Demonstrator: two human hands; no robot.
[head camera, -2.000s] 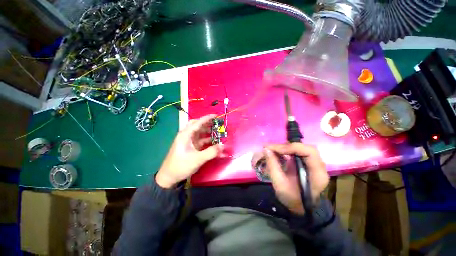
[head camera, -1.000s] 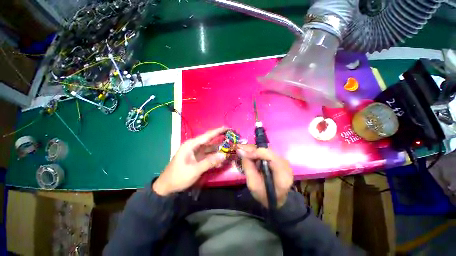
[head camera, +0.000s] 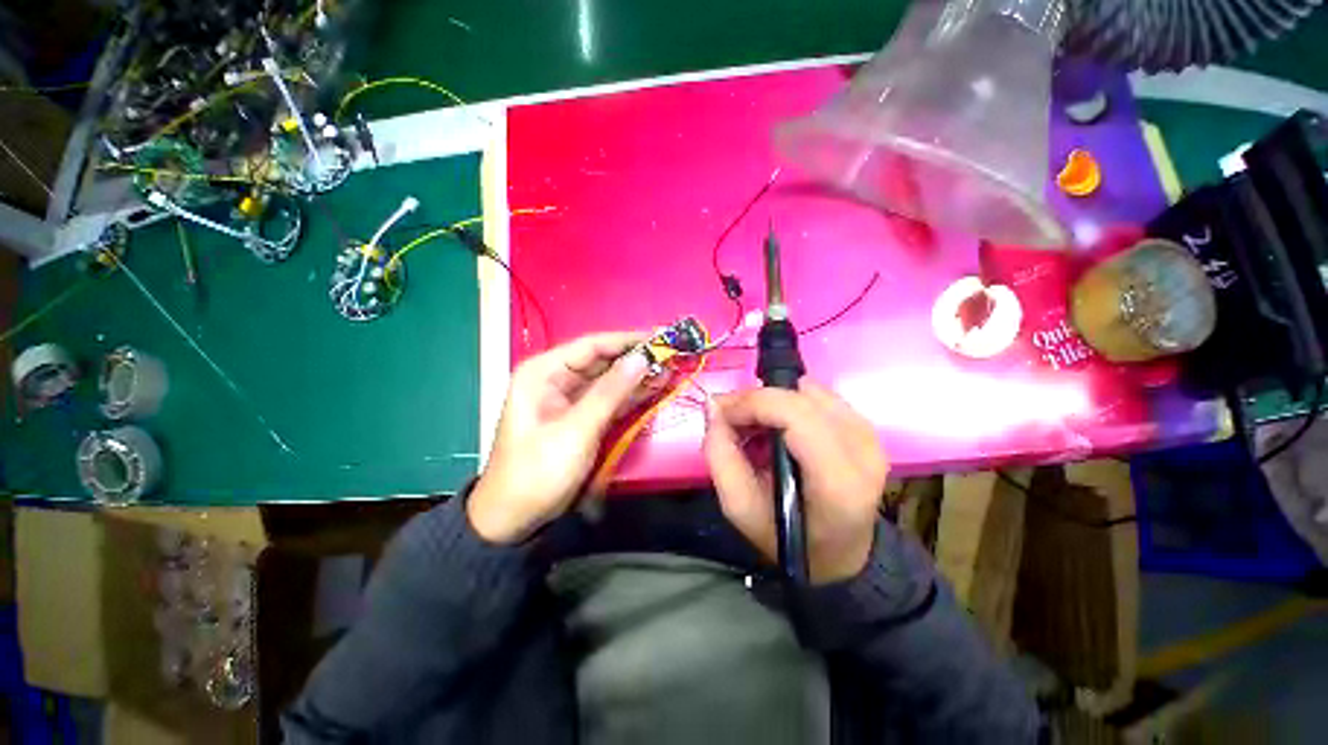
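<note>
My left hand (head camera: 546, 425) holds a small wired board assembly (head camera: 679, 341) between thumb and fingers above the pink sheet. Thin red leads and a yellow-orange wire (head camera: 629, 434) run from it, and a small black component (head camera: 731, 287) sits on one lead. My right hand (head camera: 816, 466) holds the soldering iron (head camera: 782, 357) like a pen, its metal tip pointing forward, not touching the board. My right fingertips are close to the leads; whether they pinch one is not clear.
The clear extractor hood (head camera: 947, 131) hangs at upper right. The tip cleaner tin (head camera: 1143, 301) and black soldering station (head camera: 1264, 262) stand right. A wired board (head camera: 364, 280), pale rings (head camera: 120, 463) and a heap of wired assemblies (head camera: 219, 88) are on the left.
The board assembly has turned in my left hand, and red leads now spread over the sheet. A white-grey ring seen earlier by my right hand no longer shows. The view has shifted.
</note>
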